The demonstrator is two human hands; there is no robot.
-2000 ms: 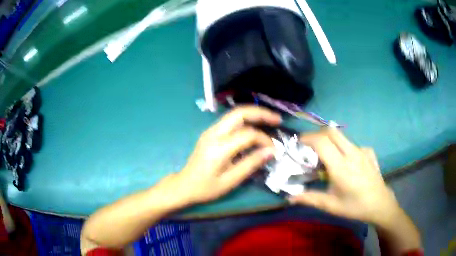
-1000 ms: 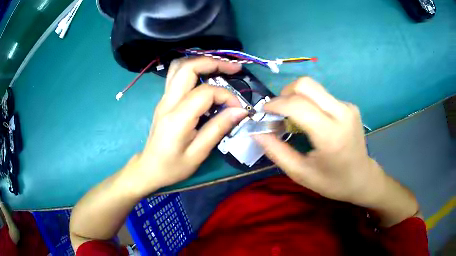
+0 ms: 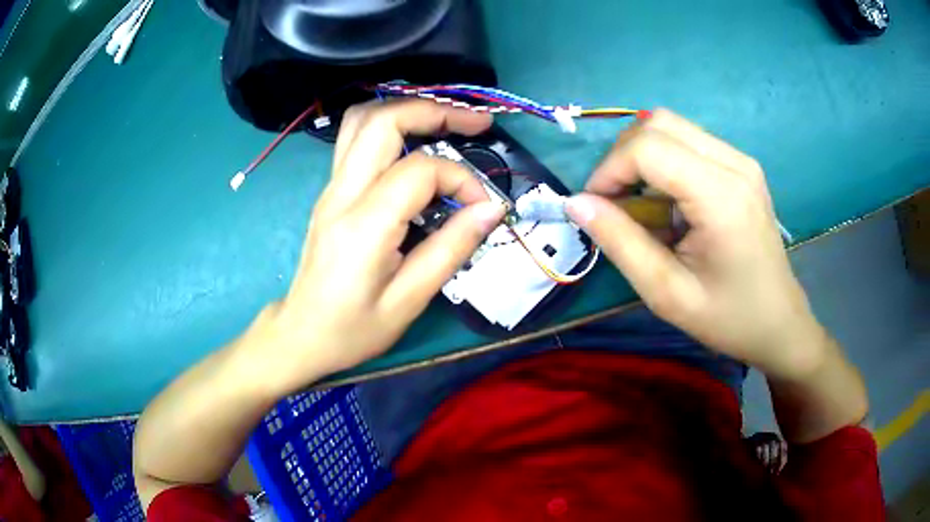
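Note:
A camera module (image 3: 510, 280) lies back up near the bench's front edge, with a white plate and a looped white, yellow and red lead. My left hand (image 3: 403, 219) holds its upper left side, thumb and index finger pinched near the board. My right hand (image 3: 683, 219) pinches a small whitish piece at the plate's upper right corner and holds a yellowish tool (image 3: 648, 212) in the palm. The black camera housing (image 3: 357, 61) lies behind, cut off at the top. Coloured wire leads (image 3: 500, 100) come out of its mouth, with white connectors. One red lead hangs left.
Several black modules (image 3: 15, 275) lie at the far left and one dark module (image 3: 855, 15) at the top right. White cable ends (image 3: 127, 31) lie at the upper left. A blue crate (image 3: 321, 449) stands below the bench edge. Another person's arm (image 3: 22, 459) shows at the lower left.
The housing and module have shifted left and up in view since the first frame. Since the second, my right hand has moved slightly right and up, and the looped lead and plate are more exposed.

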